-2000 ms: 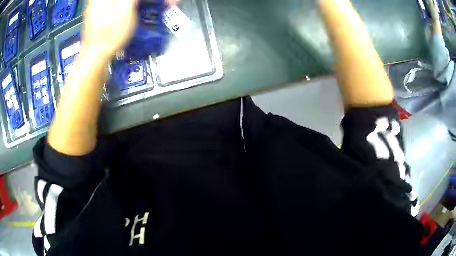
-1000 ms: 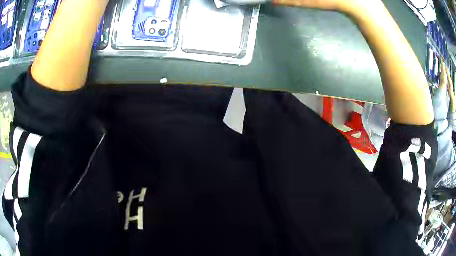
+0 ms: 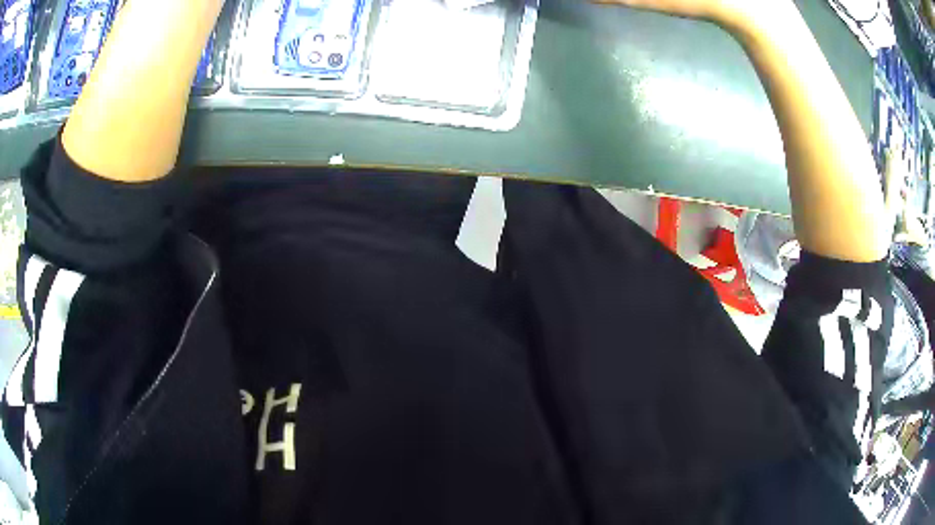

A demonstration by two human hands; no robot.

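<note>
A clear blister tray (image 3: 441,118) lies on the bench at the upper left. A blue unit (image 3: 318,41) with round holes near its lower end sits in one pocket. The pocket to its right looks pale, with no blue unit visible in it. My left forearm crosses the tray's left part; my left hand is beyond the top edge. Only a sliver of my right hand (image 3: 661,5) shows at the top edge, right of the tray. Its fingers and anything in them are cut off.
The dark-green bench mat (image 3: 636,133) extends right of the tray. More blue units (image 3: 77,51) lie in pockets at the far left. Red plastic stool parts (image 3: 726,261) show below the bench edge. Another worker's sleeve and more blue units are at the right rim.
Two seconds ago my left hand was over the tray with a blue unit; now that hand is out of view. The view has shifted, and my right forearm now bends inward. Little differs from one second ago.
</note>
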